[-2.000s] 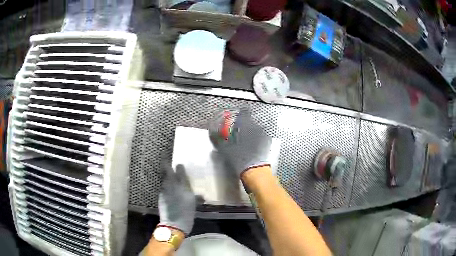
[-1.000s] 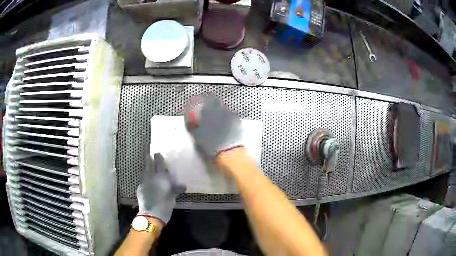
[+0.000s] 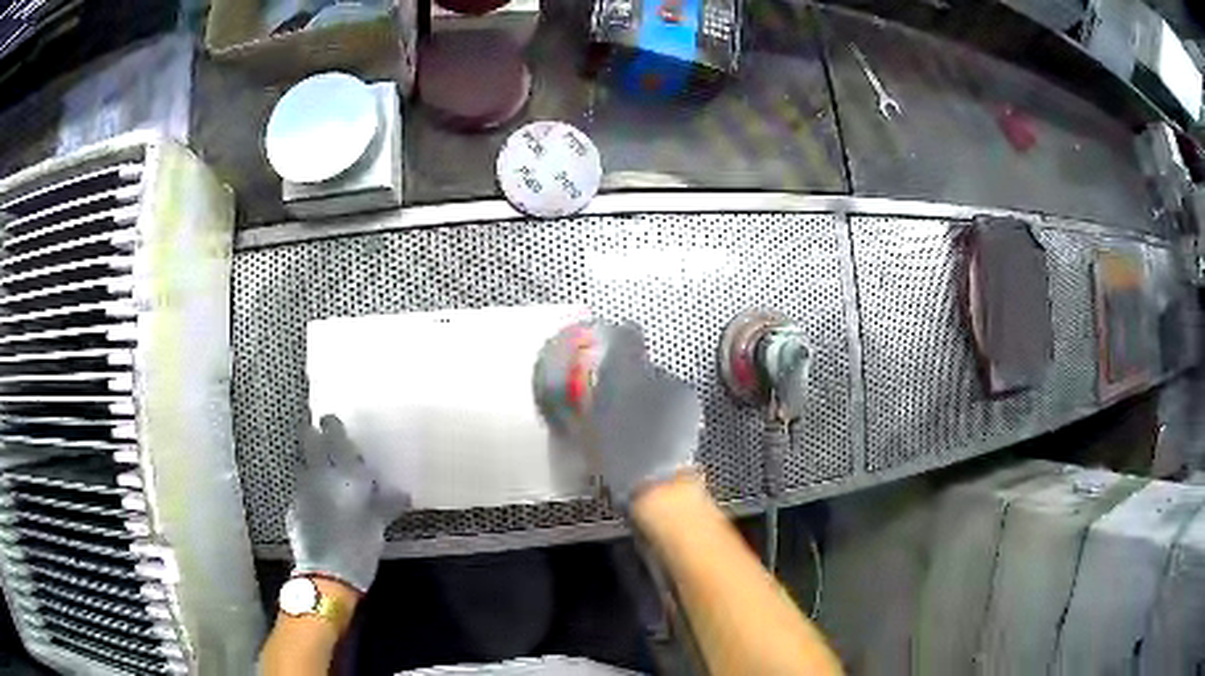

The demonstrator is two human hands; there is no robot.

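Note:
A white rectangular panel [image 3: 436, 409] lies flat on a perforated metal grille [image 3: 648, 264]. My right hand [image 3: 641, 416], in a grey glove, grips a round sander [image 3: 568, 374] with a red part from above, over the panel's right end. My left hand [image 3: 337, 508], also gloved, rests on the panel's lower left corner with its fingers apart; it grips nothing that shows. The panel's right edge is partly hidden by my right hand and the sander.
An off-white slotted rack [image 3: 192, 396] stands at left. A second sander [image 3: 766, 359] with a hose rests right of the panel. A printed disc [image 3: 550, 169], pale discs [image 3: 321, 128], maroon discs [image 3: 473, 86] and a wrench [image 3: 875, 82] lie behind. A dark pad [image 3: 1011, 306] lies at right.
My right hand has moved the sander from the panel's upper middle to its right end. My left hand stays at the lower left corner. The view has shifted, so the bench appears further left.

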